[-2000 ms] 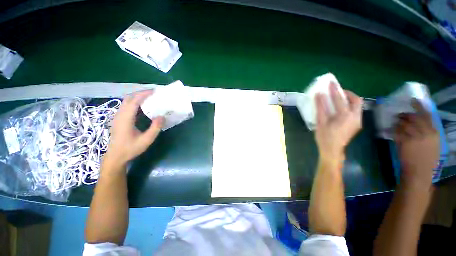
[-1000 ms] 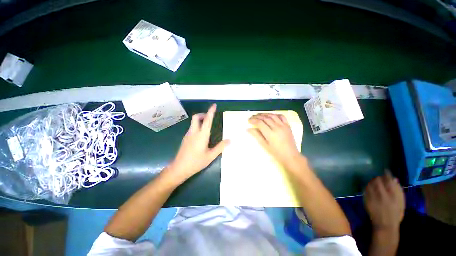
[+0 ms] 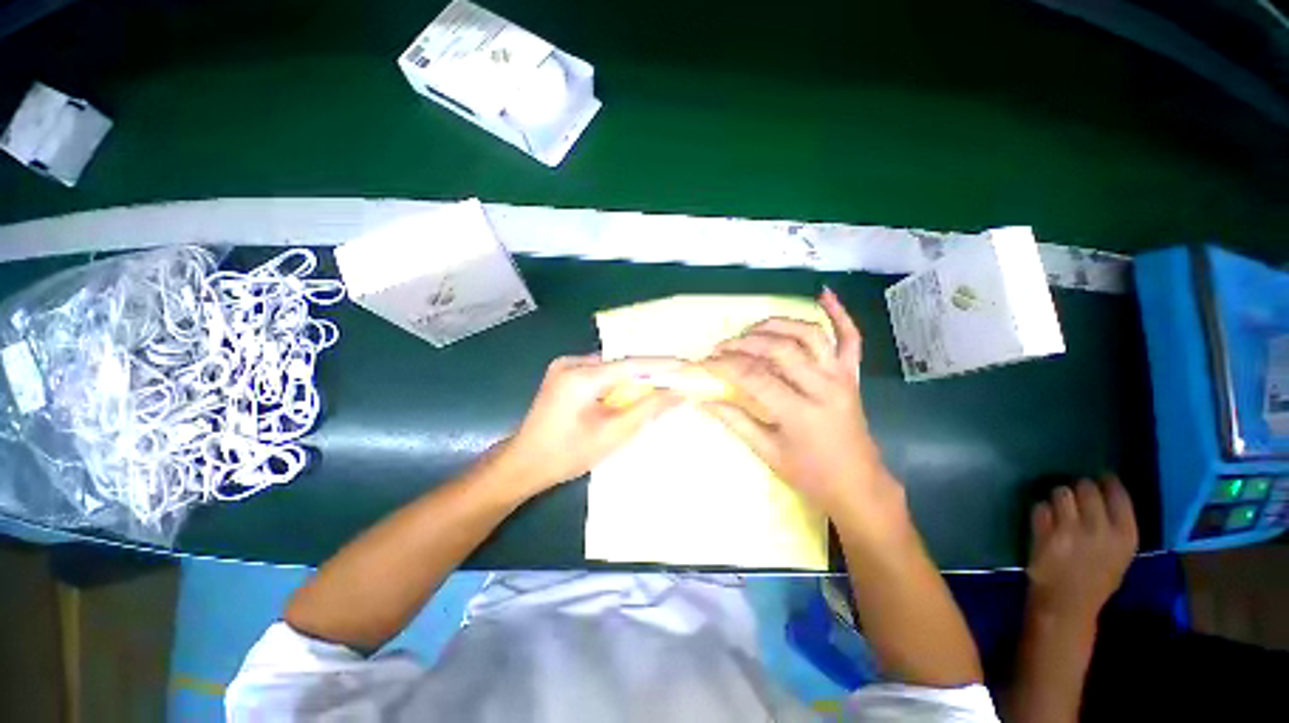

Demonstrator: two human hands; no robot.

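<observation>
The sticker sheet point(image 3: 693, 502), white with yellow at its edges, lies on the dark green bench in front of me and bends up under my fingers. My left hand point(image 3: 587, 421) reaches in from the sheet's left side, its thumb and fingers closed on the bent part. My right hand point(image 3: 799, 396) covers the upper right of the sheet, fingers curled at the bend. The fingertips of both hands meet; any small sticker between them is hidden. One white product box point(image 3: 438, 276) stands left of the sheet, another white product box point(image 3: 975, 308) right of it.
White cords point(image 3: 248, 374) lie heaped on a clear plastic bag point(image 3: 64, 445) at left. Two more boxes sit on the green belt beyond the pale strip point(image 3: 664, 233). A blue scale point(image 3: 1195, 410) stands at far right, with another person's hand point(image 3: 1081, 544) beside it.
My left hand has moved from beside the sheet onto it and closed on it. The sheet's upper part is now bent. Earlier, both hands set down the two near boxes.
</observation>
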